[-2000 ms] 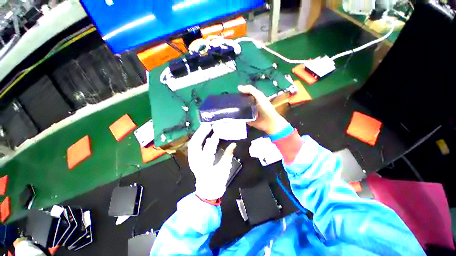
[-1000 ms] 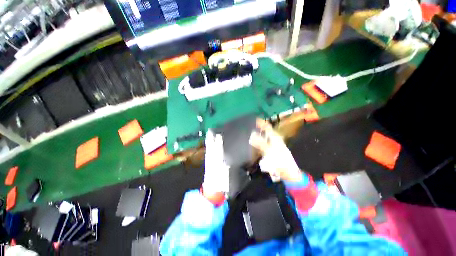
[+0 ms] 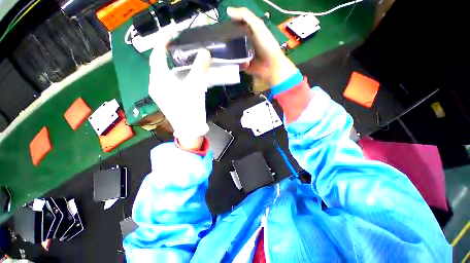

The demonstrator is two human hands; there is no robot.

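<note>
A black box with a shiny edge [image 3: 224, 50] is held up between my hands over the raised green table [image 3: 129, 87]. A white piece [image 3: 224, 75] sticks out from its lower side. My left hand [image 3: 180, 92], in a white glove, grips its left end with the thumb across the shiny edge. My right hand [image 3: 263, 51], bare with a blue wrist band [image 3: 286, 86], grips its right end; its fingers are partly hidden behind the box. Below lie a white plate [image 3: 262, 118] and black boxes [image 3: 253, 171] on the black mat.
Power adapters [image 3: 145, 23] stand in a row on the green table behind the box. Orange foam pads [image 3: 361, 89] lie around. More black boxes [image 3: 107, 184] lie at the left, several leaning together [image 3: 63, 218]. A pink sheet [image 3: 409, 167] is at the right.
The view has tilted down and the screen has left it. The box, a dark blur between my hands a second ago, is now raised with its shiny edge toward me.
</note>
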